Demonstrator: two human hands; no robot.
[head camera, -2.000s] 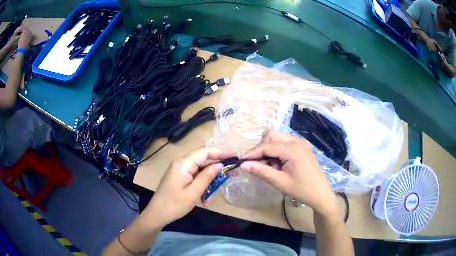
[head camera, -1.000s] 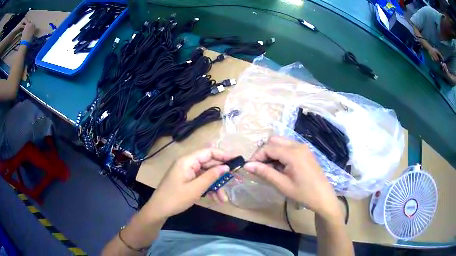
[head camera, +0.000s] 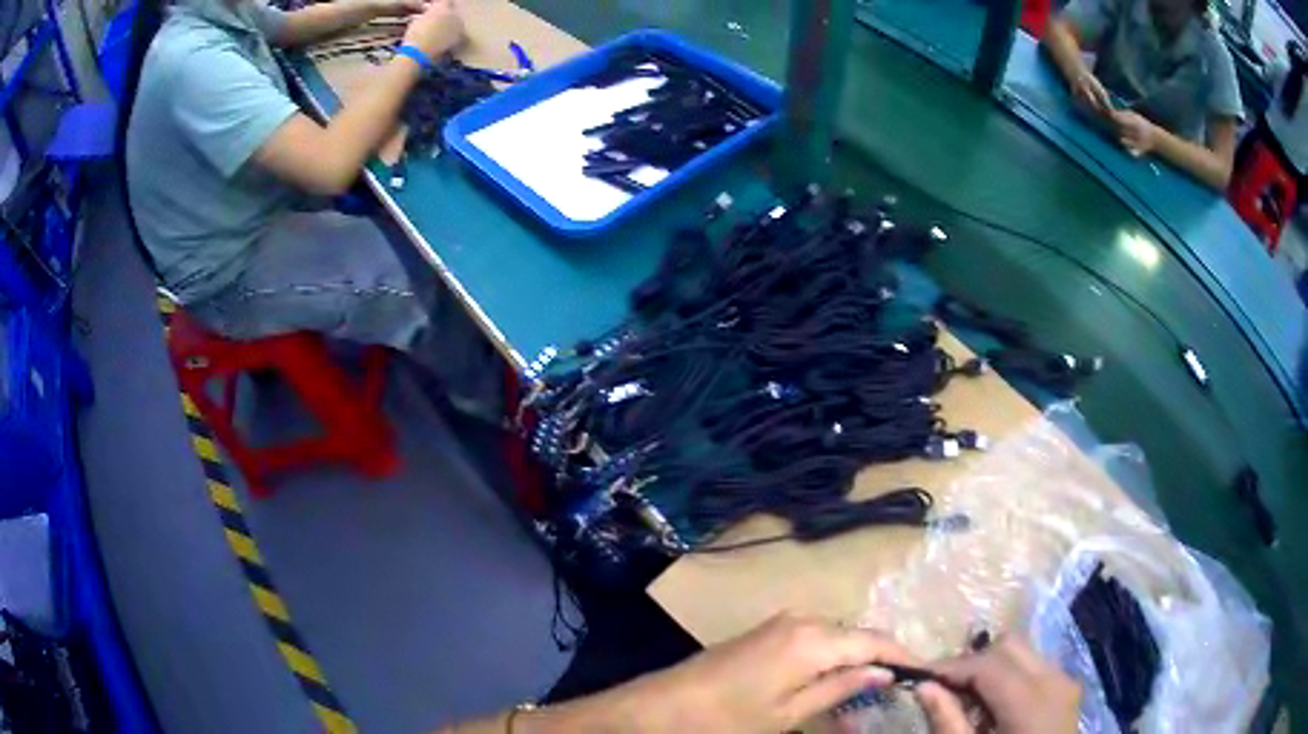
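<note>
My left hand (head camera: 803, 677) and my right hand (head camera: 1004, 691) are close together at the bottom edge of the picture. Between their fingertips they hold a slim black housing piece (head camera: 907, 671); a bit of circuit board shows under the left fingers, partly hidden. A heap of coiled black USB cables (head camera: 775, 373) lies on the bench left of the bag, plug ends showing. The clear plastic bag (head camera: 990, 531) with black housing parts (head camera: 1113, 645) inside lies right of and behind my hands.
A blue tray (head camera: 574, 225) with a white bottom holds black pieces. A person (head camera: 215, 129) sits on a red stool (head camera: 287, 416) at the left; another person (head camera: 1148, 72) sits across the green conveyor (head camera: 1033, 258). Cardboard (head camera: 717, 588) covers part of the bench.
The view has swung left, so the bench, tray and heap sit further right and the fan is out of view. My hands are now at the bottom edge, still holding the work.
</note>
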